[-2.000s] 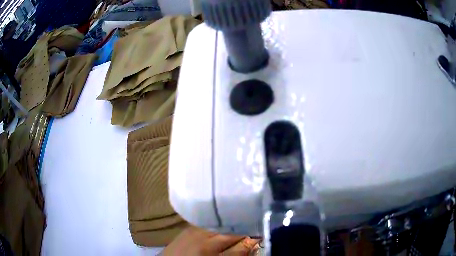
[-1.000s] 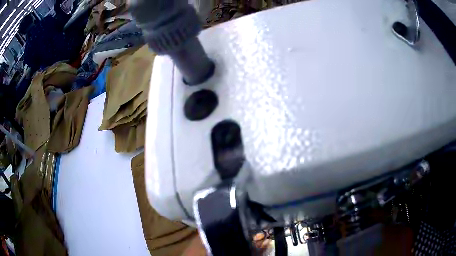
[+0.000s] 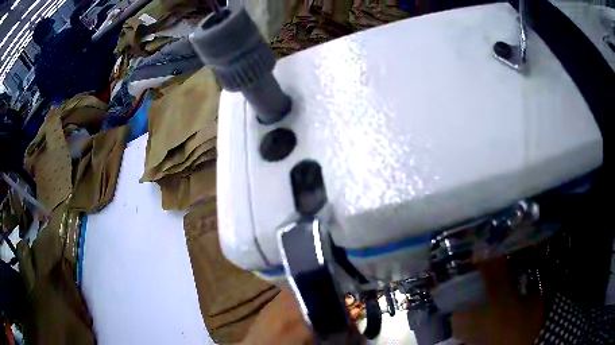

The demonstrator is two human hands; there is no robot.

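Observation:
The white sewing machine head (image 3: 431,128) fills the middle and right of the view. A brown garment panel (image 3: 226,276) with folds near its lower edge lies on the white table at the head's left side. My left hand (image 3: 280,323) is at the bottom edge, at the panel's lower right, partly cut off and behind the chrome guard (image 3: 307,269); its fingers are hidden. My right hand (image 3: 502,303) is at the lower right below the head, dark and blurred; what it holds cannot be told. The needle area is mostly hidden.
A stack of olive-khaki panels (image 3: 185,128) lies at the back of the white table (image 3: 138,256). Brown pieces (image 3: 50,269) heap along the left edge, some with zipper teeth. A ridged grey knob (image 3: 236,50) stands on the head. More brown cloth (image 3: 324,23) is behind.
The view has shifted and tilted, so more of the head's right end and underside shows. My right hand and a dotted sleeve are now more visible at lower right. The panel remains beside the head.

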